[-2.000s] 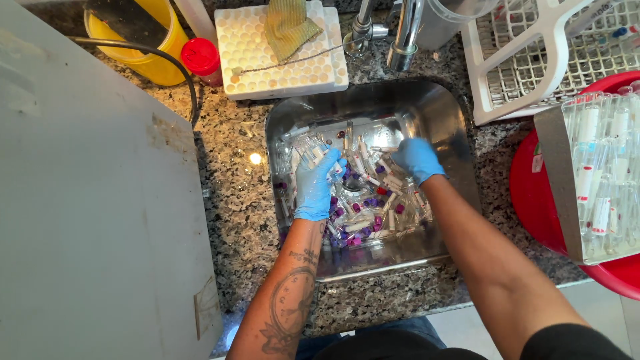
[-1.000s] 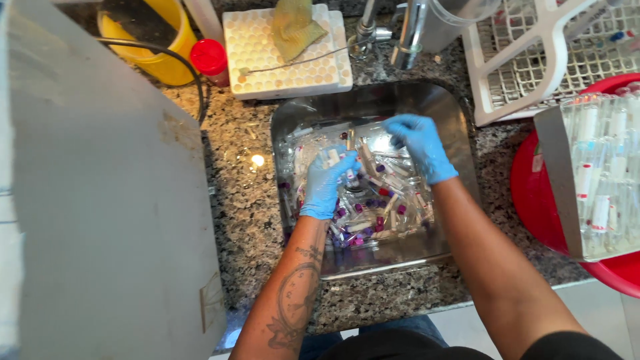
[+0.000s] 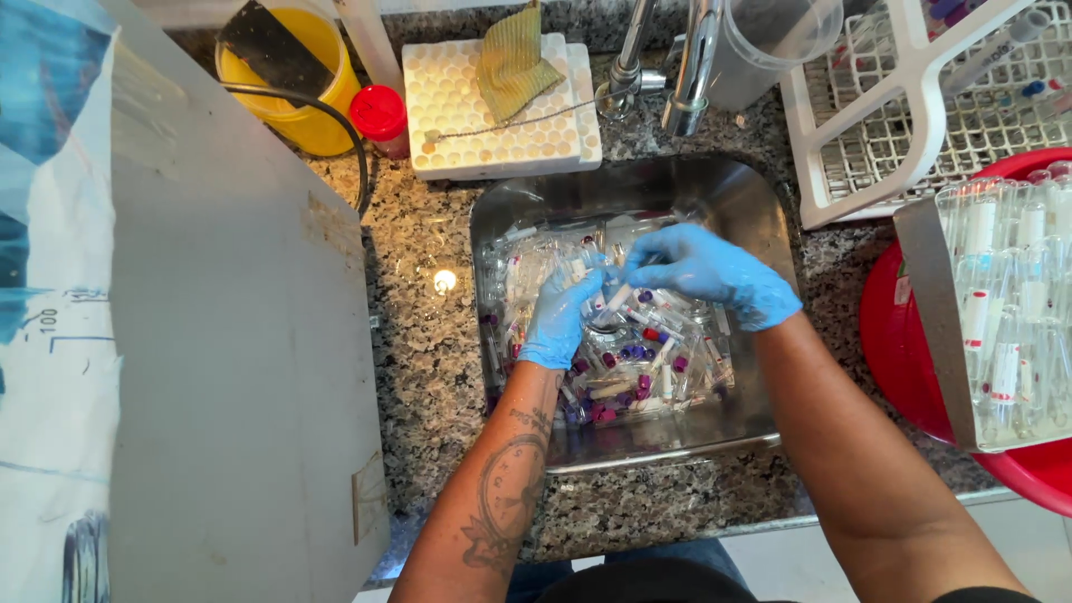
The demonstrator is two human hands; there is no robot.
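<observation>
A stainless steel sink (image 3: 670,435) holds a heap of sample tubes (image 3: 670,322), many clear with white labels, and loose purple, blue and red caps (image 3: 643,385). My left hand (image 3: 559,314), in a blue glove, is closed around some labelled tubes over the left part of the heap. Close beside it, my right hand (image 3: 699,268), gloved too, has thumb and fingertips bent toward the left hand's tubes. A white-labelled tube (image 3: 618,300) lies just below those fingertips; whether the right fingers pinch anything cannot be told.
Behind the sink stand a chrome faucet (image 3: 691,92), a white foam tube rack (image 3: 502,155) with a ribbed cloth (image 3: 511,67), a red-lidded jar (image 3: 378,113) and a yellow container (image 3: 310,126). At right are a white wire rack (image 3: 904,159), a red basin (image 3: 888,335) and a metal tray (image 3: 938,318) of tubes.
My right hand has moved left from the sink's right side to beside my left hand. The left hand stays over the left part of the heap with tubes in it.
</observation>
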